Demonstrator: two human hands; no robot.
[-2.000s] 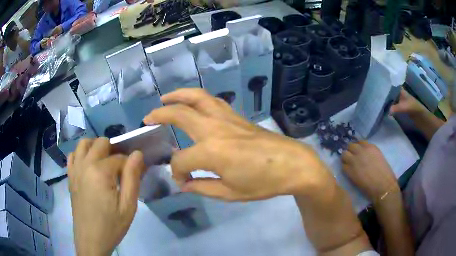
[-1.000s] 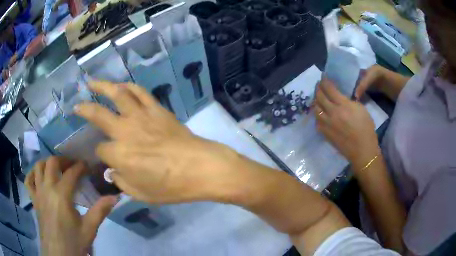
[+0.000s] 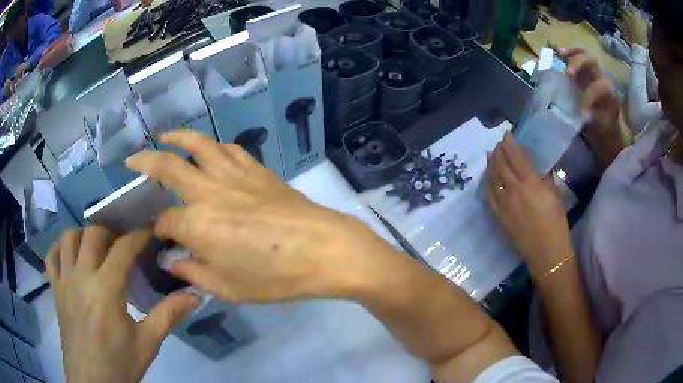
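A pale blue-grey retail carton (image 3: 216, 329) with a dark product picture stands tilted in front of me, its white-edged lid (image 3: 120, 196) raised. My left hand (image 3: 101, 299) is around the left side of its mouth, with the thumb at the near edge. My right hand (image 3: 262, 232) is over the mouth from the right, upper fingers spread. A small pale shiny piece (image 3: 174, 259) shows at its lower fingertips; whether it is gripped is unclear. My hands hide much of the carton and its inside.
Open cartons (image 3: 299, 120) with tissue line the back. Stacked black moulded cups (image 3: 374, 149) and a heap of small fittings (image 3: 430, 179) lie right of them. A neighbour's hands hold another carton (image 3: 550, 123) at right. Closed cartons (image 3: 19, 329) stand at the left edge.
The view has turned right, then slightly back. Both my hands remain at the carton mouth; a pale piece now shows at my right fingertips. The neighbour's carton has been lifted and tilted.
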